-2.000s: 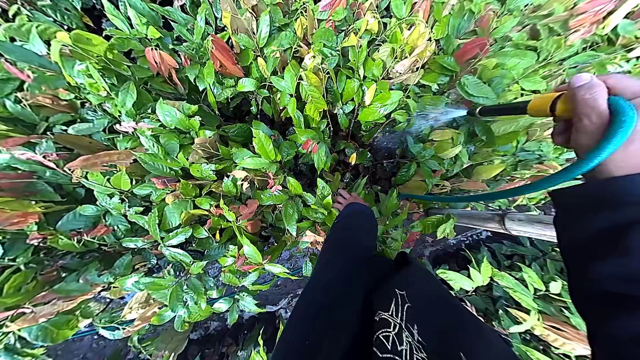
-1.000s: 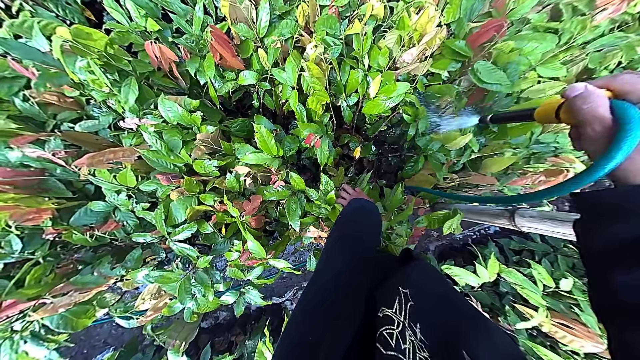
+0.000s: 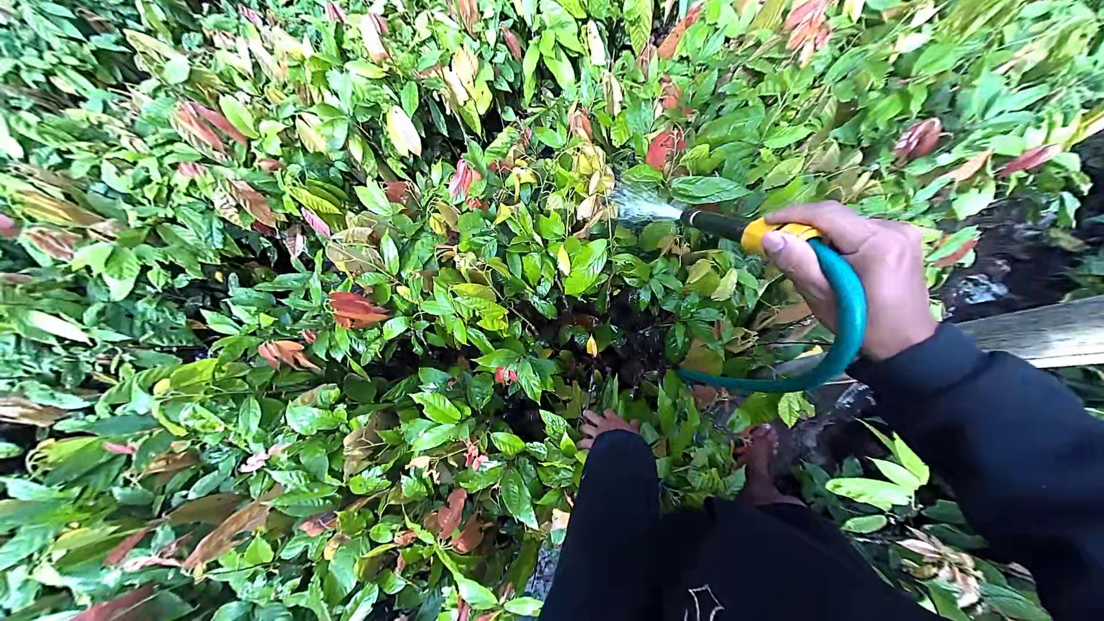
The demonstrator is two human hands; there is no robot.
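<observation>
My right hand [image 3: 862, 263] grips the yellow collar of a black hose nozzle [image 3: 716, 224] at the right of the head view. White water spray [image 3: 642, 207] leaves its tip toward the left, over green and yellowing leaves. From the grip a teal hose [image 3: 849, 319] bends down and back left into the plants. My left hand [image 3: 606, 424] is low among the leafy plants [image 3: 440, 405], fingers partly spread and partly hidden by foliage; whether it holds a stem I cannot tell.
Dense plants with green, red and brown leaves fill the left and top. A pale bamboo or wooden pole [image 3: 1044, 332] lies at the right edge by dark soil [image 3: 992, 276]. A bare foot [image 3: 759, 461] shows beside dark clothing at the bottom.
The view has shifted. My right hand has moved inward with the nozzle, and the spray falls on leaves farther up. A bare foot now shows below the hose.
</observation>
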